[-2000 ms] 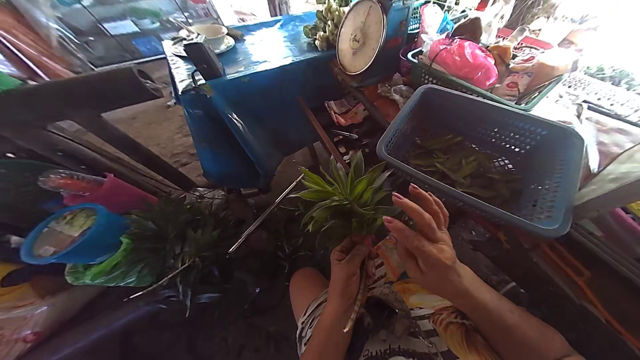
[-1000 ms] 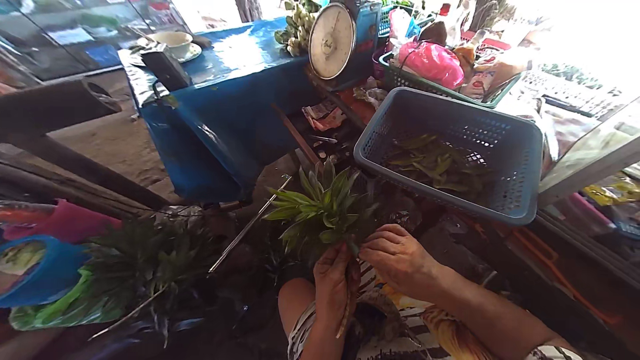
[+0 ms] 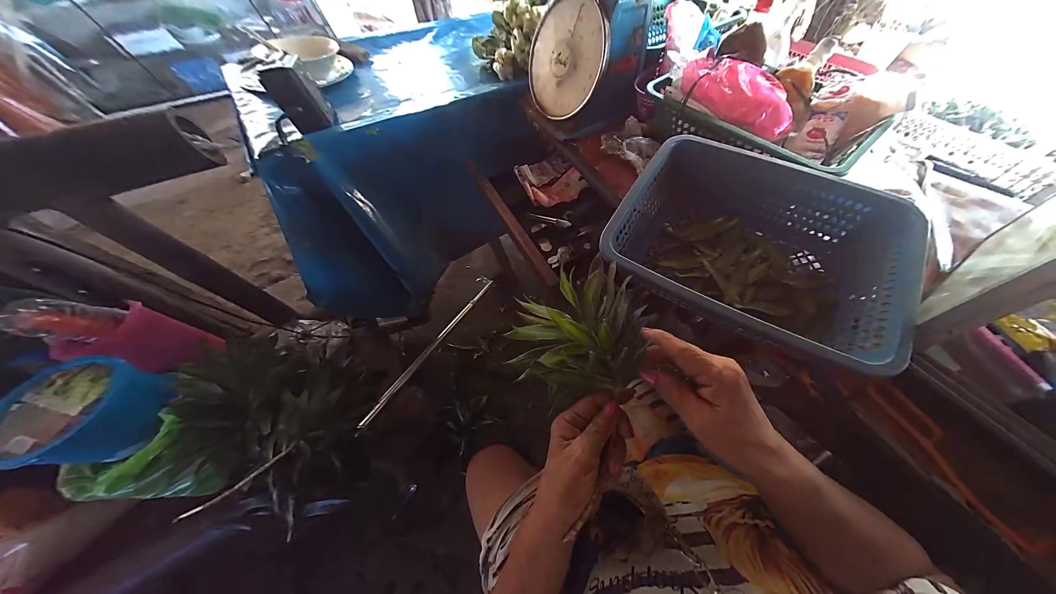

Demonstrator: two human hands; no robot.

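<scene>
A bunch of green leafy stems (image 3: 573,334) stands upright over my lap. My left hand (image 3: 587,445) is closed around its stems just under the leaves. At the bunch's right side, my right hand (image 3: 701,396) has its fingertips against the lower leaves; whether they pinch a leaf is hard to tell. Beyond my right hand sits a blue-grey plastic basket (image 3: 767,330) with loose green leaves (image 3: 742,268) on its bottom. More dark leafy stems (image 3: 264,404) lie in a heap at the lower left.
A thin metallic-looking rod (image 3: 425,359) slants between the heap and my hands. Ahead is a table with a blue cover (image 3: 363,190), bearing a dial scale (image 3: 569,58) and a bowl (image 3: 305,56). A blue tub (image 3: 124,429) is at left; a green basket (image 3: 850,161) of bagged goods stands behind the blue-grey one.
My right hand, raised with spread fingers beside the leaves two seconds ago, has come in against the bunch. My left hand has kept its hold on the stems.
</scene>
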